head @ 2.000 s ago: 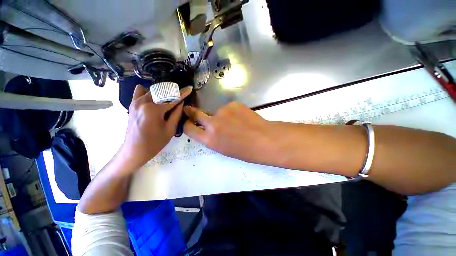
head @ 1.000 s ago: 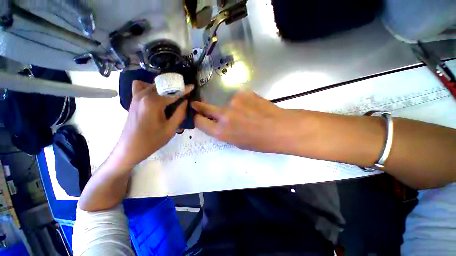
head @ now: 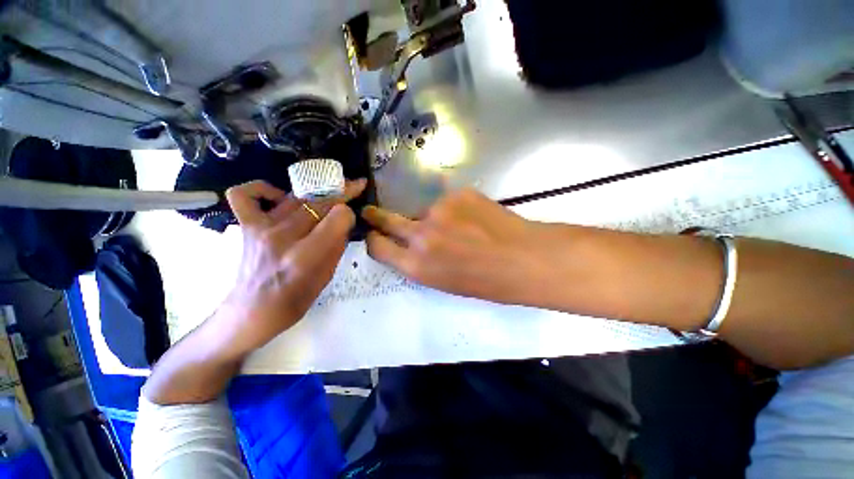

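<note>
A black fabric workpiece (head: pixel 208 180) lies under the head of the sewing machine (head: pixel 272 37), partly hidden by my left hand, a white ribbed knob (head: pixel 316 178) and the machine head. My left hand (head: pixel 290 248) holds the piece from the left and front, its fingers around the knob's lower side. My right hand (head: pixel 440 239) pinches the near right edge of the piece, its fingertips close to those of my left hand. The needle plate (head: pixel 382 140) shows just right of the piece. The needle point itself is hidden.
A black panel stack (head: pixel 131 299) lies at the table's left edge, with puffier black pouches (head: pixel 66 210) behind. A dark pad (head: pixel 613 37) lies at the back. Red-handled snips (head: pixel 817 140) are at the right. A blue crate (head: pixel 286 426) stands below the table. A pale rod crosses the left side.
More of the black piece now shows left of the knob, spread further left. My left hand has shifted slightly and its fingers are more bent. My right hand stays near the same edge.
</note>
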